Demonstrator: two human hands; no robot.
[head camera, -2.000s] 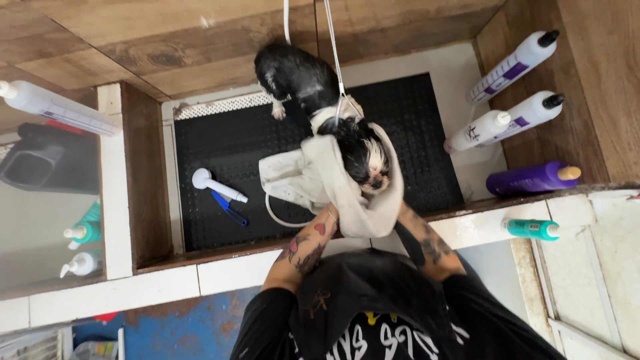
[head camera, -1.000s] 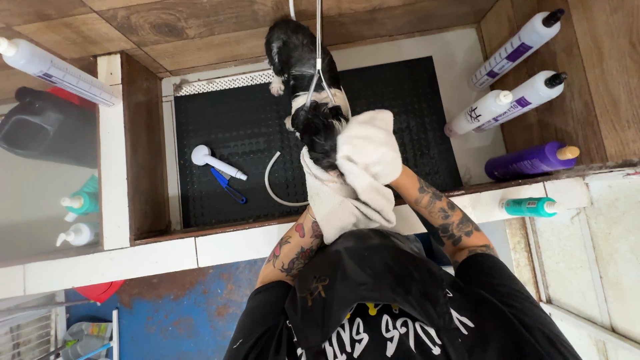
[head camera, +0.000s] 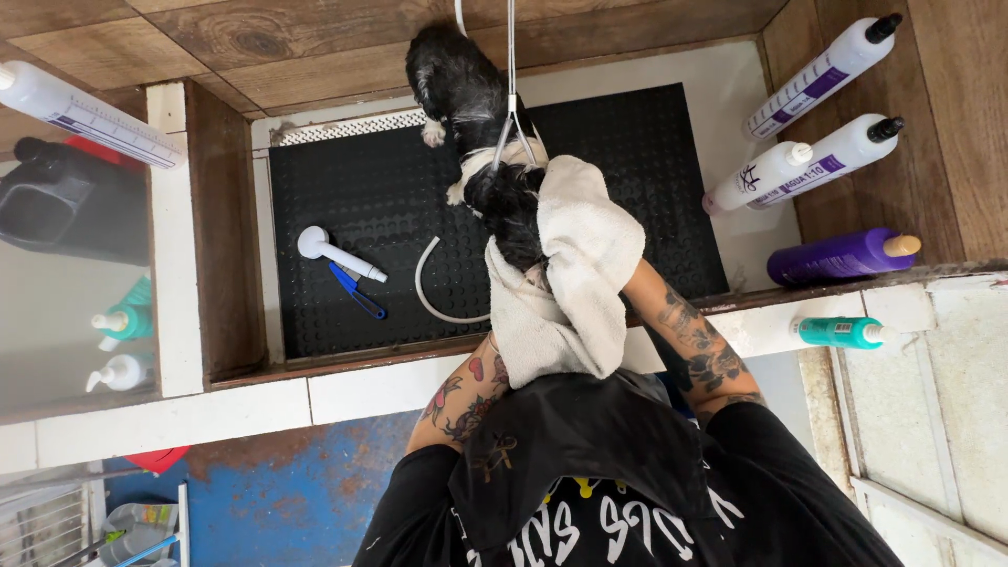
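A wet black and white dog (head camera: 480, 102) stands on a black rubber mat (head camera: 354, 197) in a tiled washing tub, its head toward me. A beige towel (head camera: 587, 260) lies against the side of its head and under its muzzle. Both my hands are hidden by the towel; only my tattooed forearms show, the left one coming up to it from below and the right one from the other side. Which fingers grip the cloth cannot be seen. A white cord loop (head camera: 512, 130) hangs down to the dog's neck.
A white shower head (head camera: 339, 253) and a blue-handled comb or blade tool (head camera: 356, 291) lie on the mat beside a pale hose (head camera: 429, 295). White bottles (head camera: 827, 79), a purple bottle (head camera: 835, 256) and a teal bottle (head camera: 839, 332) are at the right. A dark jug (head camera: 71, 205) is at the left.
Two seconds ago the towel was wrapped around the dog's head with its face showing; now it is bunched at one side and below, and the dark top of the head shows.
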